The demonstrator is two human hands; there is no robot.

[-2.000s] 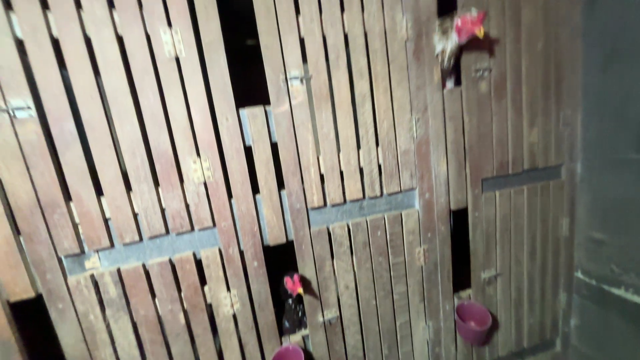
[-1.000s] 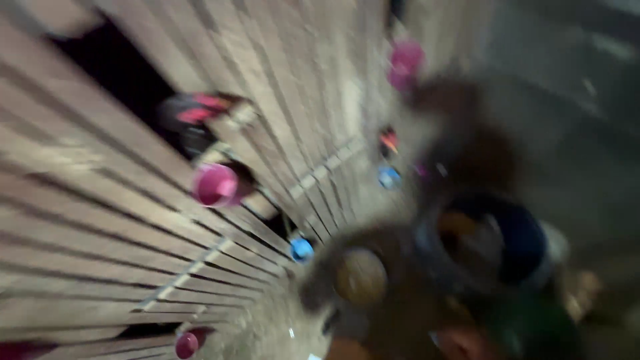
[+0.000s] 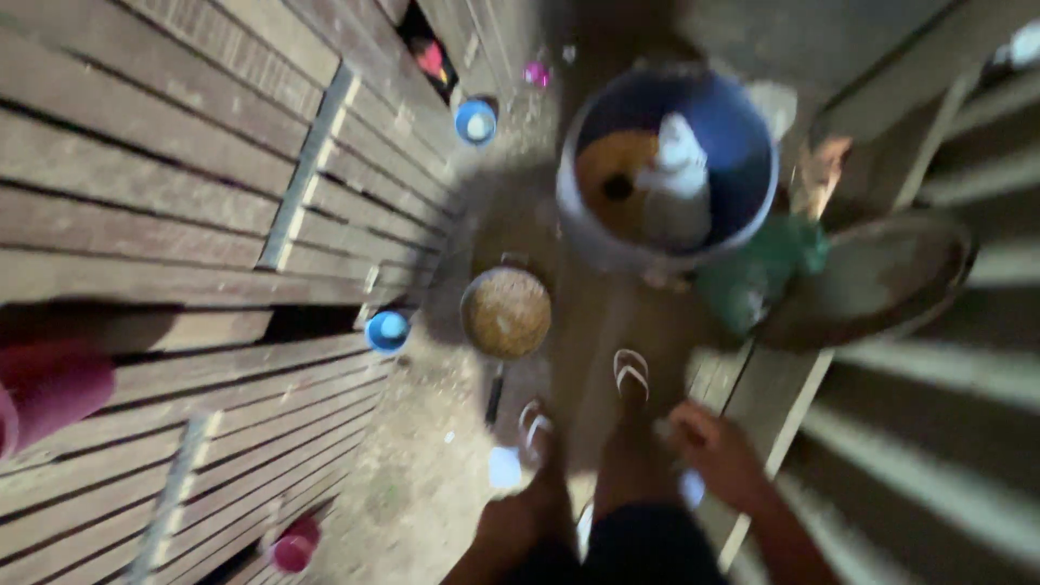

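Note:
My left hand (image 3: 516,520) hangs low beside my leg; its fingers blur into the leg, so what it holds cannot be told. To the right of my legs, my right hand (image 3: 711,443) has curled fingers, and no object shows clearly in it. On the floor in front of my feet sits a round pan of grain-like feed (image 3: 508,313) with a black handle. Ahead stands a large blue drum (image 3: 569,191) with orange-brown feed, a white container (image 3: 681,154) and a dark round spot inside.
Slatted wooden cages line the left, with a bird's red head (image 3: 429,57) in an opening. Blue cups (image 3: 387,331) and pink cups (image 3: 295,544) are along them. Right of the drum are a green bag (image 3: 747,272), a large shallow basin (image 3: 877,280) and more slats (image 3: 934,398).
The view has swung down from the cage fronts to the floor. Both my hands and my feet now show clearly below the pan and drum.

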